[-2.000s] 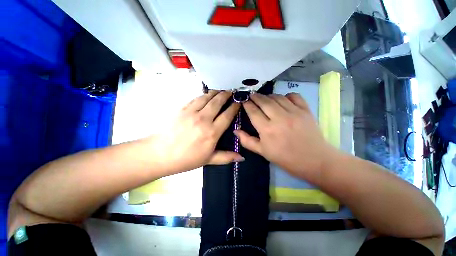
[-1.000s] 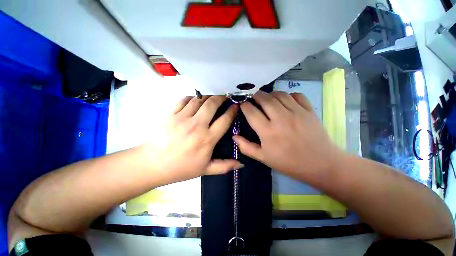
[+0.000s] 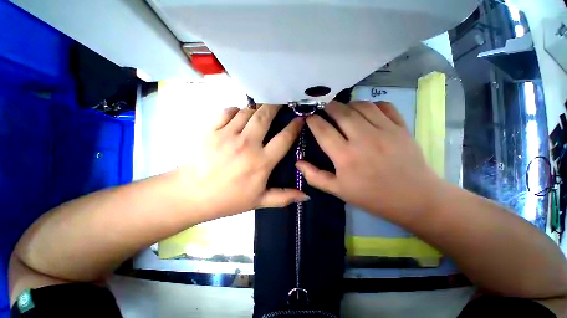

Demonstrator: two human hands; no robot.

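A long black fabric strap (image 3: 279,236) runs from under the white sewing machine head (image 3: 311,43) toward me. A thin silvery line (image 3: 298,230) runs down its middle, with a small D-ring (image 3: 298,294) near its lower end. A shiny curved metal part (image 3: 305,109) shows right under the head. My left hand (image 3: 239,155) lies on the strap's left side, thumb across the silvery line. My right hand (image 3: 367,149) lies on its right side, thumb beside the line. Both press the strap flat with spread fingers. Some fingertips are hidden at the head's lower edge.
A pale plate (image 3: 382,227) with yellow tape (image 3: 430,124) lies under the strap. Blue crates (image 3: 43,168) with black pieces (image 3: 102,81) stand at left. A dark glossy plate (image 3: 497,124) is at right, with a green-handled tool (image 3: 555,208) at the far right.
The view has shifted, so the red mark on the machine head has left the picture. My hands keep nearly the same hold on the strap.
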